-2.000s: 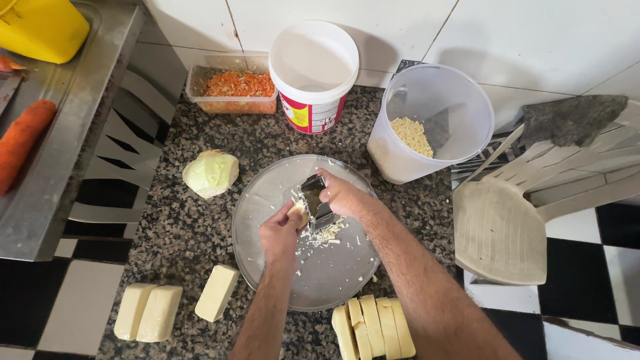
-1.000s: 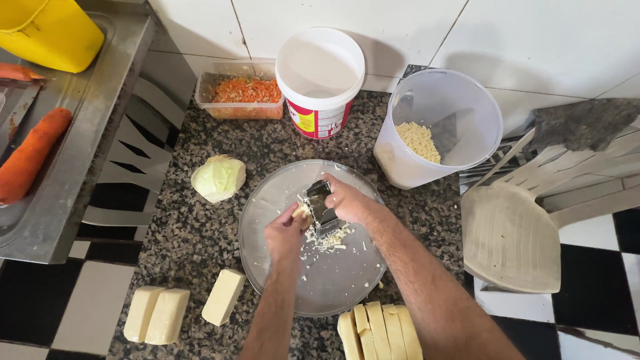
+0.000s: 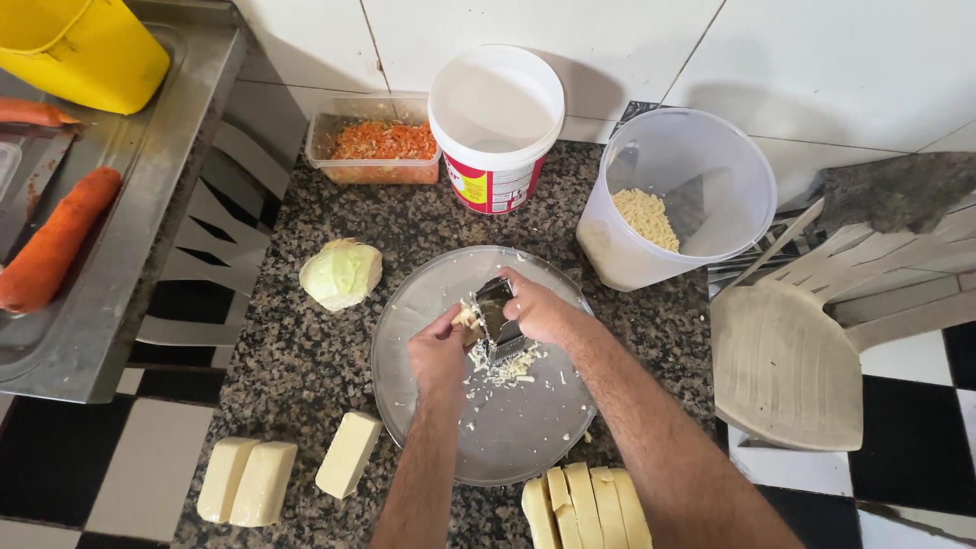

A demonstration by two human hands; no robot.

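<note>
My right hand [image 3: 537, 309] grips a metal grater [image 3: 499, 324], held tilted over a round translucent tray [image 3: 419, 396]. My left hand [image 3: 442, 347] holds a small piece of cheese [image 3: 467, 319] against the grater's left side; fingers partly hide it. Shredded cheese [image 3: 515, 368] lies in a loose heap below the grater, with scraps scattered on the tray. Left of the tray's lower edge stands a cheese block [image 3: 348, 455], and farther left are two more blocks [image 3: 245, 482] side by side. Several thick cheese slices [image 3: 585, 507] rest near my right forearm.
Behind the tray are a container of grated carrot [image 3: 374, 145], a white bucket [image 3: 496, 107] and a tall plastic container of shreds [image 3: 671, 198]. A cut cabbage [image 3: 341, 274] sits left. The steel sink [image 3: 152, 152] holds carrots [image 3: 61, 236], a knife [image 3: 42, 183] and a yellow container [image 3: 99, 61]. A plastic chair [image 3: 789, 366] stands right.
Both hands stay over the tray with the grater and cheese piece. The grater's tilt has changed slightly. The view has shifted a little.
</note>
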